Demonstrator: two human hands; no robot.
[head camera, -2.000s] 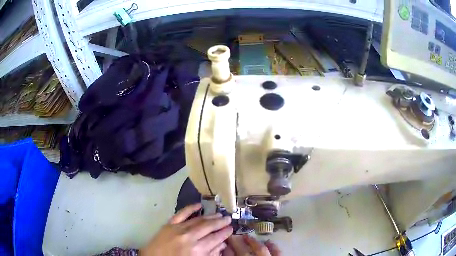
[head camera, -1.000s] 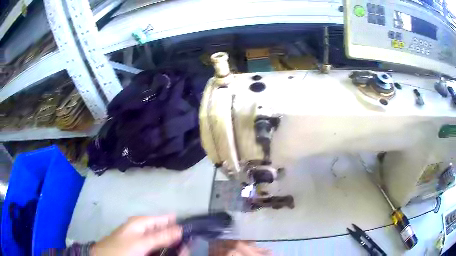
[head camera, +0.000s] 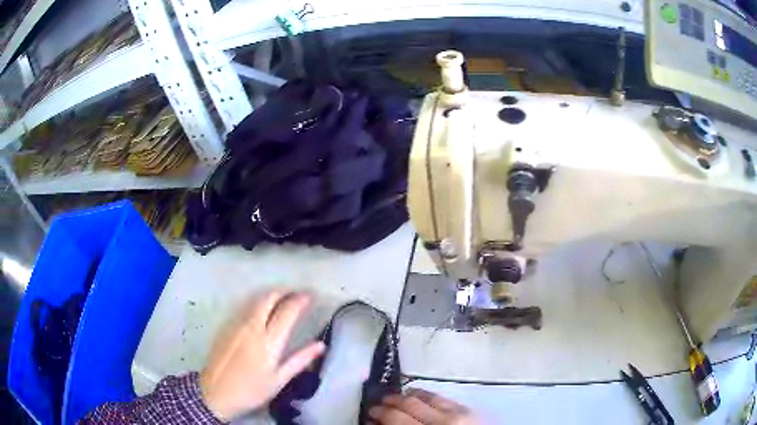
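A dark workpiece band (head camera: 384, 357) lies as an open loop on the white table, left of and in front of the needle plate (head camera: 432, 300). A light toothed line runs along its right side. My left hand (head camera: 259, 355) is slightly blurred over the loop's left side, fingers apart; its thumb is near the band, and contact is unclear. My right hand (head camera: 419, 408) is at the bottom edge, partly cut off, with its fingertips on the band's lower right part. The presser foot (head camera: 466, 294) of the sewing machine (head camera: 573, 187) has no band under it.
A pile of dark workpieces (head camera: 324, 166) lies behind, left of the machine head. A blue bin (head camera: 124, 290) with dark pieces stands at the left. Thread snips (head camera: 646, 397) and a screwdriver (head camera: 702, 378) lie at the right. An edge guide (head camera: 510, 317) sits right of the foot.
The band has left the presser foot area and now lies as an open loop on the table. My left hand has opened its fingers. The camera view has shifted.
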